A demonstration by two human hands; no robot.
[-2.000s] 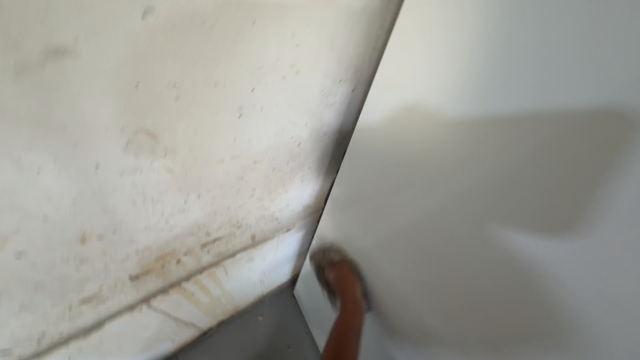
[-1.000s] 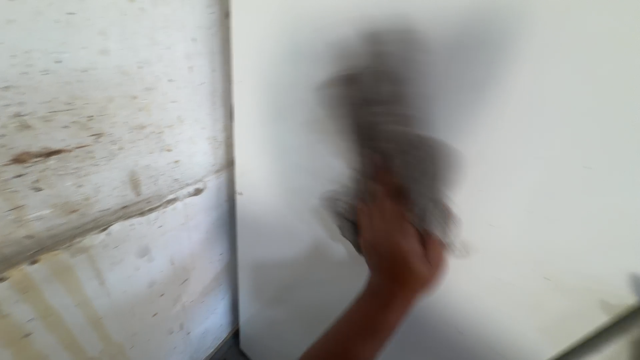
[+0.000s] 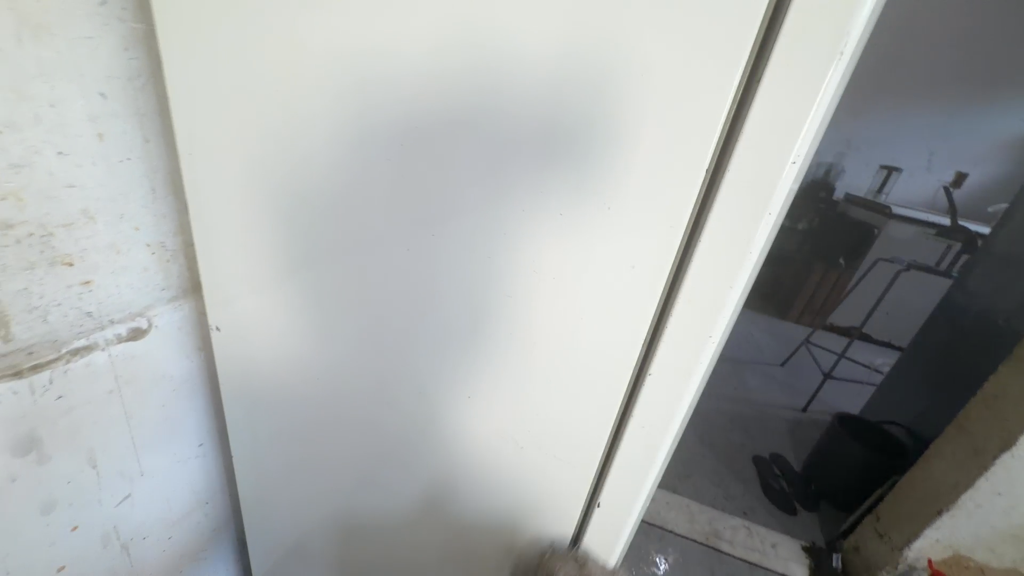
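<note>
A large flat white door panel (image 3: 448,320) fills the middle of the head view, with soft grey shadows across it. At its lower right corner, by the bottom edge of the frame, a blurred grey-brown piece (image 3: 564,562) just shows; it looks like the top of a cloth. Neither my left hand nor my right hand can be made out, and whatever holds this piece is outside the frame. A dark narrow gap (image 3: 680,272) runs along the panel's right side, beside a white frame strip (image 3: 740,272).
A stained white wall (image 3: 88,200) borders the panel on the left. Beyond the frame strip, on the right, are a metal stool (image 3: 860,328), a black bucket (image 3: 856,460) and dark sandals (image 3: 780,482). A rough wall edge (image 3: 944,472) stands at lower right.
The hand with the grey cloth, seen against the white panel in both earlier frames, has left the middle of the view. The view has swung, now showing the panel's right edge and the room beyond.
</note>
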